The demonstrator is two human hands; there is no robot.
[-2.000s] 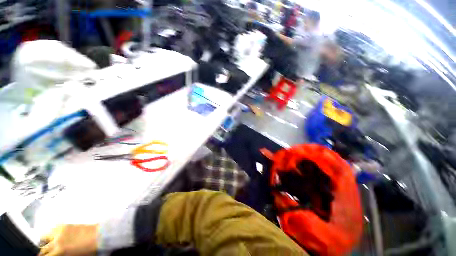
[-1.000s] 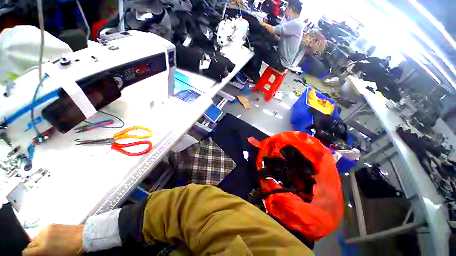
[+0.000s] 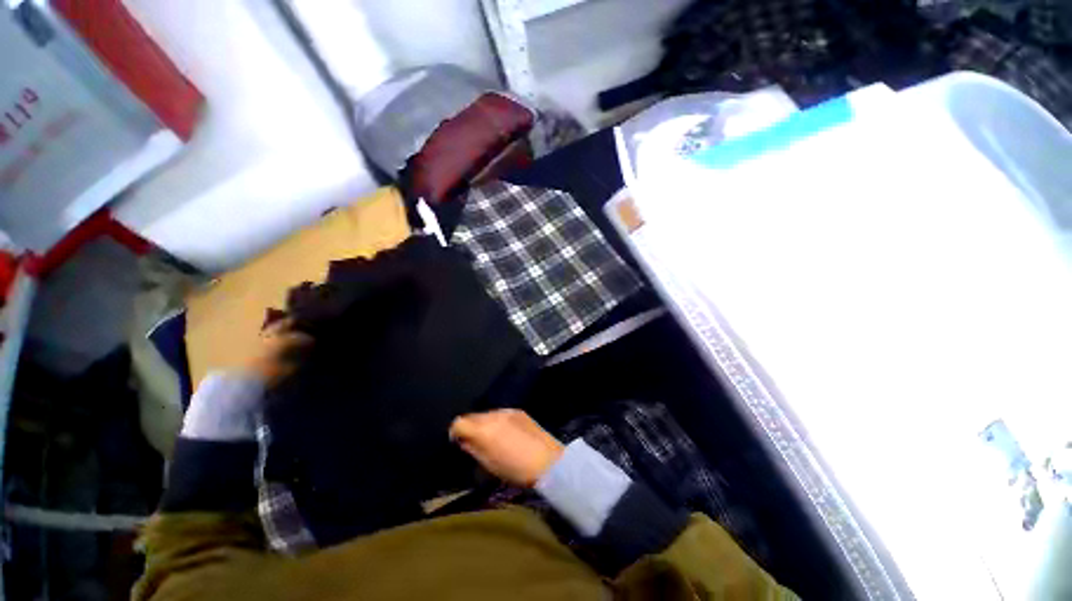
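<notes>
Black garment panels (image 3: 388, 352) lie bunched in front of me, left of the sewing table. My left hand (image 3: 282, 352) is at their left edge, fingers blurred and partly hidden, seemingly gripping the fabric. My right hand (image 3: 508, 446) is at their lower right edge with curled fingers pinching the fabric. Plaid fabric pieces (image 3: 547, 264) in black, grey and white lie beyond the panels, up and to the right. More dark plaid (image 3: 652, 452) hangs right of my right hand.
The white sewing table (image 3: 846, 294) fills the right, with a ruler-marked edge and blue tape (image 3: 776, 132). Tan cardboard (image 3: 300, 270) lies behind my left hand. A dark red item (image 3: 470, 147) and a grey bundle (image 3: 411, 106) are at the back. Plaid heaps (image 3: 776, 53) lie top right.
The view has swung left, away from the machine head, scissors and red bag. Both hands now show on the black panels; before, only one hand showed, at the table edge.
</notes>
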